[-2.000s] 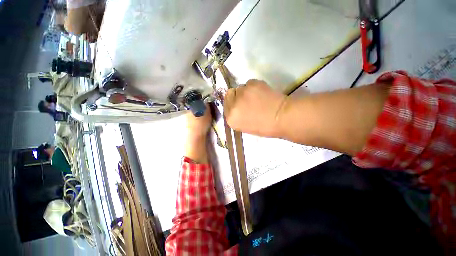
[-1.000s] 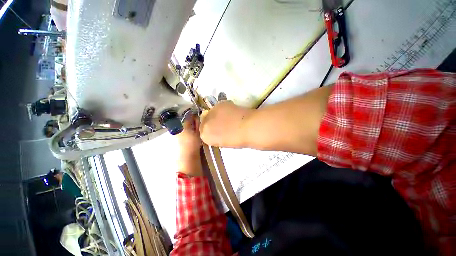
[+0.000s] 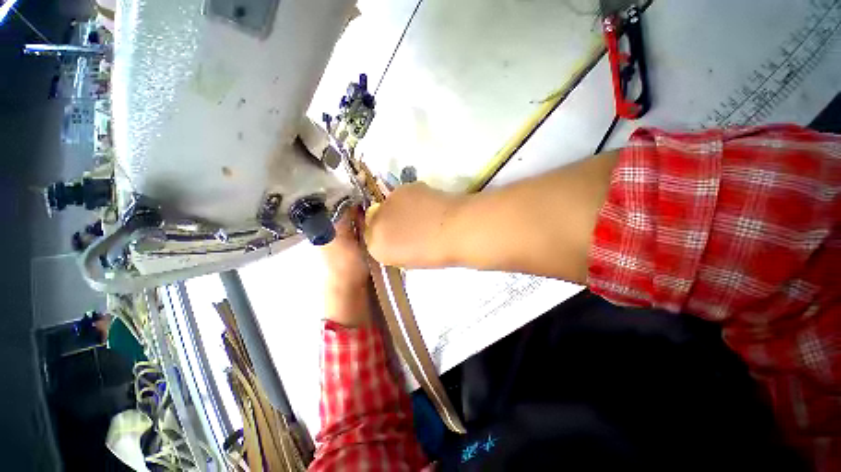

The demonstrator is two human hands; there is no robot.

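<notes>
A narrow brown strap with a pale line along its length runs from the presser foot area down over the table edge to my lap. My right hand is closed on the strap just below the needle area; its fingertips are hidden from view. My left hand is beside it on the left, partly behind the machine head; its fingers are mostly hidden, so its hold cannot be told. The strap's upper end shows beyond my right hand, by the small metal parts of the presser foot.
Thread snips with red handles lie at the upper right, near a printed ruler scale. A bundle of brown strips lies at the lower left beyond a grey bar. A dark apron covers my lap. Pale straps and a person are at far left.
Since two seconds ago the view has shifted, and the machine and both hands appear further left. The two strap lengths below my right hand now lie closer together. In the last second almost nothing moved.
</notes>
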